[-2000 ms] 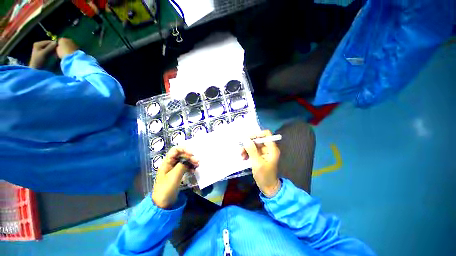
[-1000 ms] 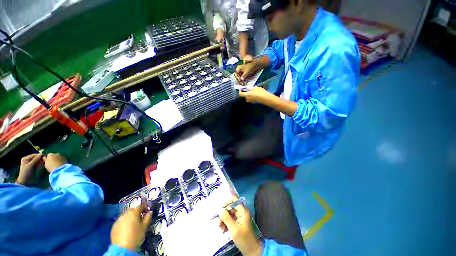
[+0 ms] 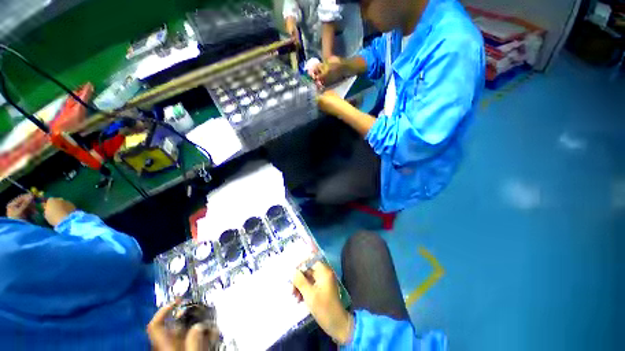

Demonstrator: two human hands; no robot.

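A clear blister tray (image 3: 159,273) on my lap holds round parts: black-topped ones in the far row, such as one round part (image 3: 279,218), and bright silver ones at the left and nearer. A white paper sheet (image 3: 257,308) covers the near right of the tray. A second white sheet (image 3: 247,195) lies at its far edge. My left hand (image 3: 179,330), partly cut off below, is over the tray's near left with a dark round part (image 3: 192,315) between its fingers, blurred. My right hand (image 3: 319,291) is over the sheet's right side, fingers pinched; only a small bit of the pen-like tool (image 3: 308,268) shows.
A green bench (image 3: 113,202) runs beyond the tray with stacked trays (image 3: 264,103), a yellow and black box (image 3: 151,159) and red trays. A co-worker in a blue smock (image 3: 435,116) sits ahead right; another's blue sleeve (image 3: 65,274) is close at left.
The view has swung up towards the bench. My left hand moved off the far left pockets, down and nearer, with a round part. The formerly empty far-row pocket now shows a bright disc.
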